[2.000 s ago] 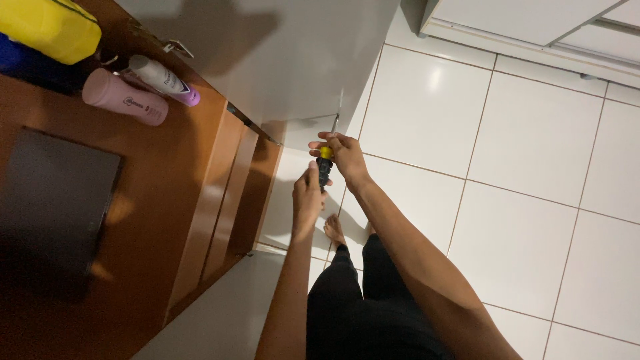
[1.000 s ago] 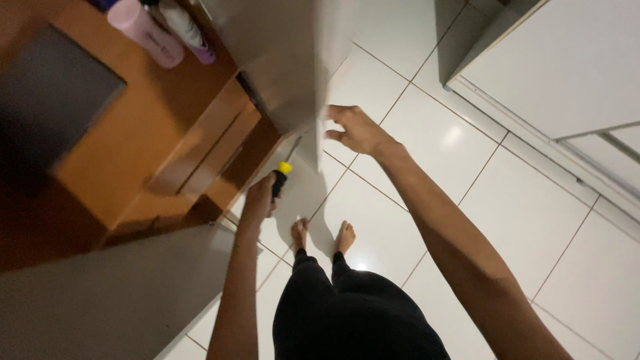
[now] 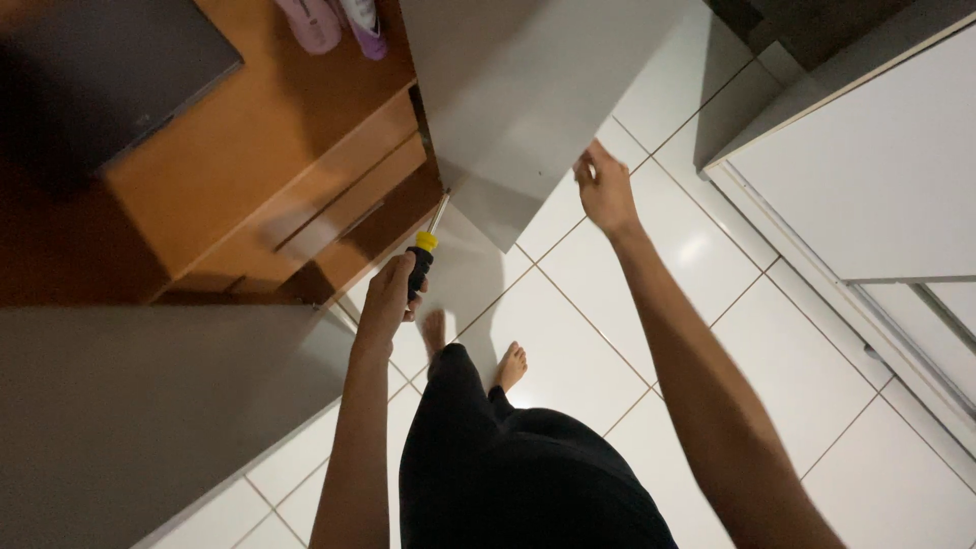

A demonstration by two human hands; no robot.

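Observation:
My left hand (image 3: 393,299) is closed around the black grip of a screwdriver (image 3: 426,242) with a yellow collar. Its metal shaft points up toward the lower corner of the brown wooden cabinet (image 3: 305,187), beside the hinge side of a grey door panel (image 3: 526,99). Whether the tip touches anything, I cannot tell. My right hand (image 3: 606,187) is at the outer edge of that door, fingers bent against or just behind it; the fingertips are partly hidden.
On the cabinet shelf lie a dark flat laptop-like object (image 3: 130,69), a pink bottle (image 3: 311,27) and a white and purple bottle (image 3: 366,30). A second grey door (image 3: 168,374) stands at lower left. White furniture (image 3: 862,152) stands at right on the tiled floor (image 3: 579,335).
Two seconds ago both hands were together at the screwdriver; now only the left holds it. The right hand has moved to the door's edge, and the door has swung. The view has shifted.

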